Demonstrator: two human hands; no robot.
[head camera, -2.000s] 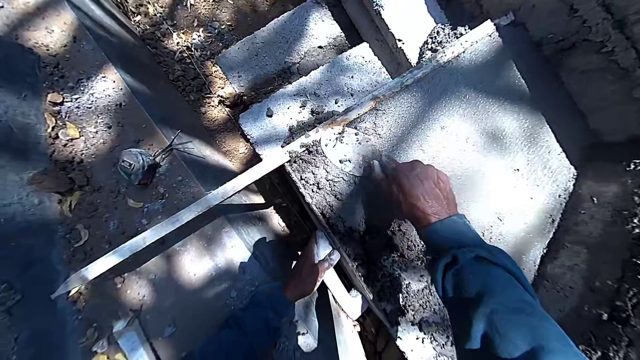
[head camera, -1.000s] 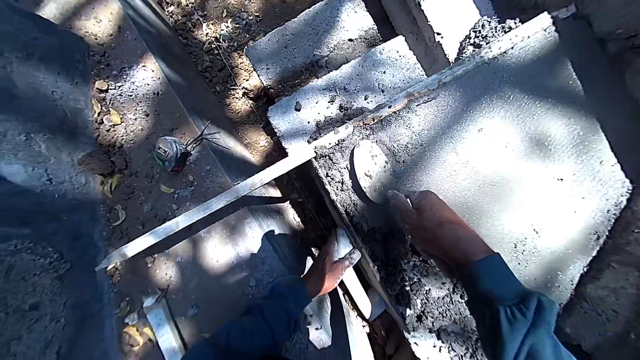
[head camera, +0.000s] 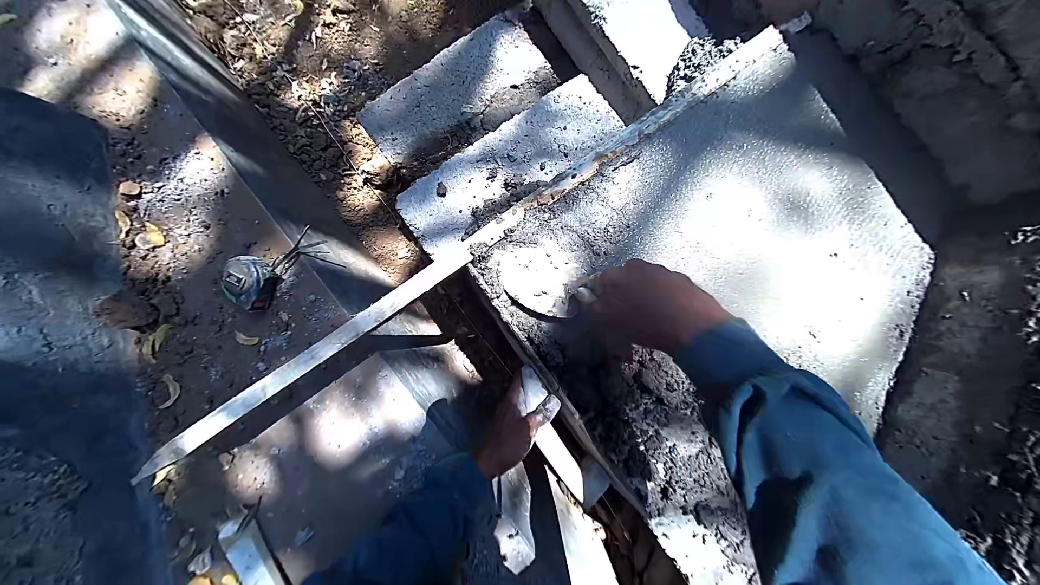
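My right hand (head camera: 650, 305) grips a trowel (head camera: 538, 276), whose rounded blade lies on the wet mortar along the left edge of a smoothed mortar surface (head camera: 747, 211). Rough dark mortar (head camera: 658, 422) lies just below that hand. Lower and to the left, my left hand (head camera: 512, 426) is closed around a pale object (head camera: 534, 394) beside the thin edging board (head camera: 561, 406); what that object is, I cannot tell. A long straight wooden strip (head camera: 325, 349) runs from the lower left up to the corner of the mortar.
Concrete blocks (head camera: 512, 162) lie above the strip. A tape measure (head camera: 244, 280) and bits of wire sit on the ground at left. Short wood pieces (head camera: 573, 520) stand below my left hand. A metal-looking beam (head camera: 244, 146) crosses the upper left. A rough wall (head camera: 959, 106) borders the upper right.
The trowel blade has moved over the mortar near the corner, now lying closer to the left edge than one second ago. My left hand stays beside the edging board. The view has shifted somewhat.
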